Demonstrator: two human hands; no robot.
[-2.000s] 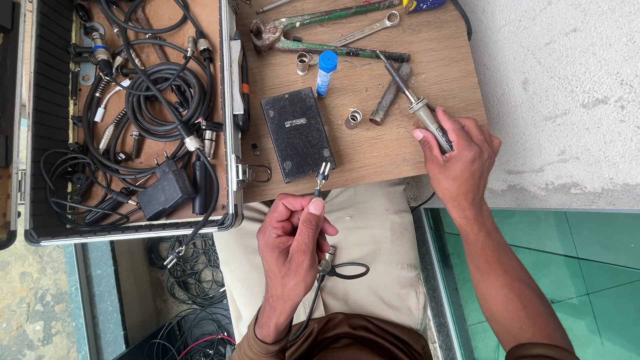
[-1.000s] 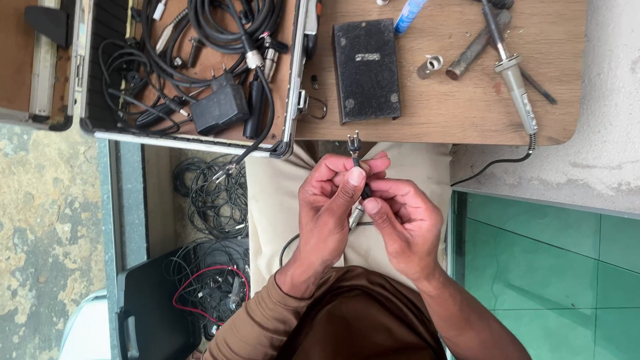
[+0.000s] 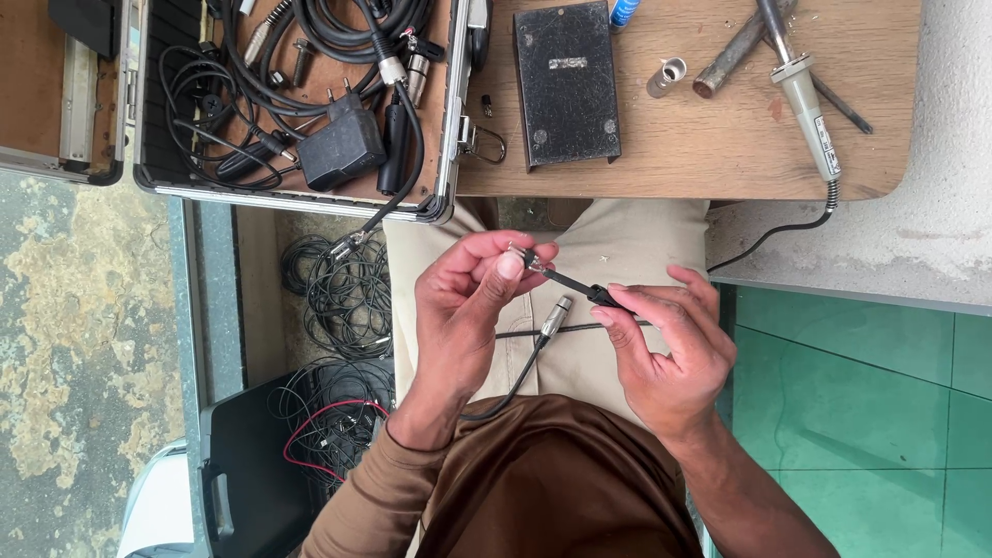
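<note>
Between thumb and fingers, my left hand (image 3: 473, 310) holds a small metal connector insert (image 3: 524, 254) with prongs, above my lap. A black cable (image 3: 570, 282) runs from it to my right hand (image 3: 674, 349), whose fingertips pinch a black plastic sleeve (image 3: 603, 296) around the cable. A silver XLR-type connector (image 3: 556, 316) on a cable lies on my trousers below and between the hands. The soldering iron (image 3: 810, 116) rests on the wooden table, away from both hands, its upper end out of view.
An open aluminium-edged case (image 3: 310, 197) holds coiled cables, connectors and a black power adapter (image 3: 342, 147). On the table (image 3: 697, 174) are a black metal box (image 3: 570, 85), a metal connector shell (image 3: 666, 77) and a rusty metal tube (image 3: 732, 58). Tangled thin cables (image 3: 345, 294) lie below the case.
Two seconds ago my right hand held the soldering iron; it now lies on the table. My right hand came to the cable, then moved right along it with the black sleeve. The view has shifted closer.
</note>
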